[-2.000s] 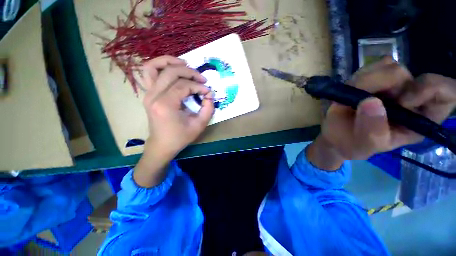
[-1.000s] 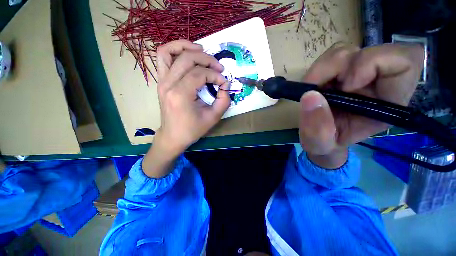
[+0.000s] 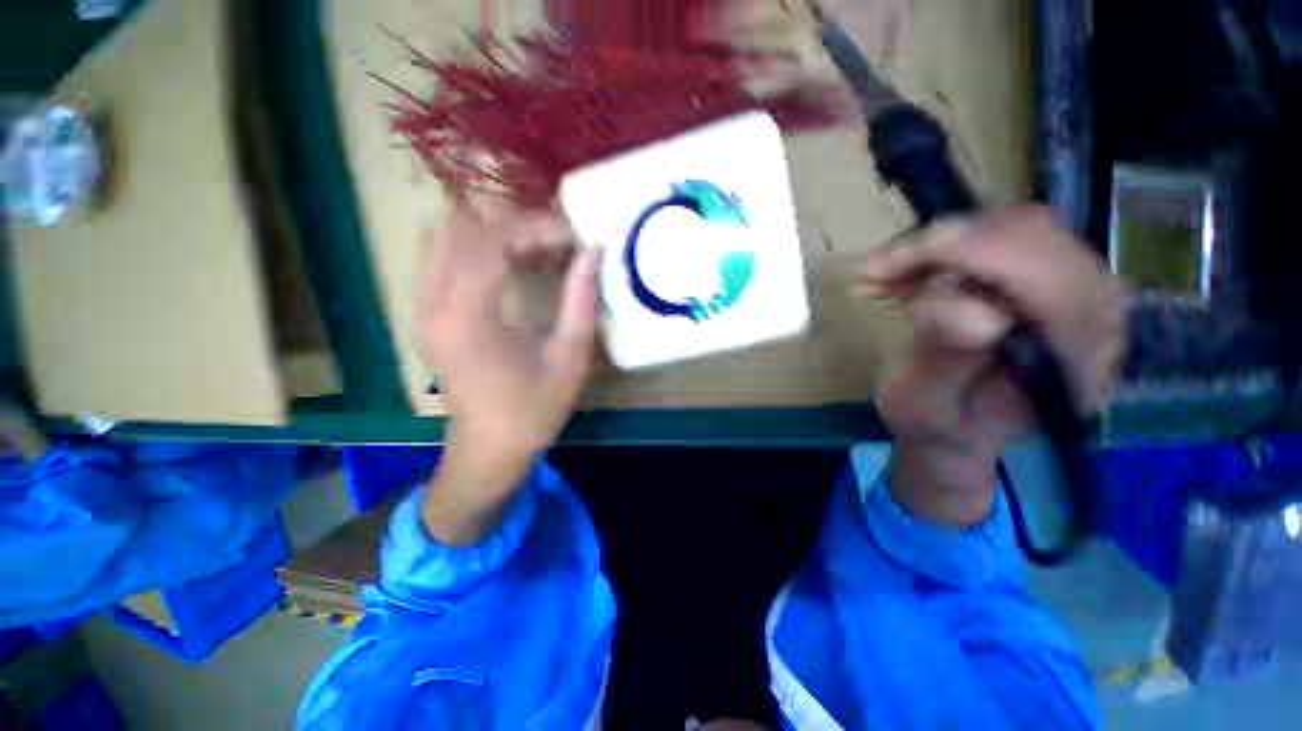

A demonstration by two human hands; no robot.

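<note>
The white square fixture [image 3: 778,307] lies on the brown cardboard sheet, slightly rotated, with a green circuit board [image 3: 734,257] and a dark ring arc in its round recess. My left hand [image 3: 503,307] is at the fixture's left edge, blurred, thumb and fingers apart; I cannot tell whether it touches the edge. My right hand [image 3: 1000,307] is right of the fixture and holds the black soldering iron [image 3: 914,154], its tip pointing up and away. A heap of red lead wires [image 3: 571,107] lies behind the fixture.
A flattened cardboard box [image 3: 136,243] is at left, with a round housing [image 3: 54,164] on it. A metal-edged dish with a yellowish sponge [image 3: 1162,240] sits in the dark tray at right. Another person's blue sleeve [image 3: 129,521] shows at lower left.
My left hand has come off the board to the fixture's left side and opened. The iron's tip has swung up and away from the board. The view has shifted.
</note>
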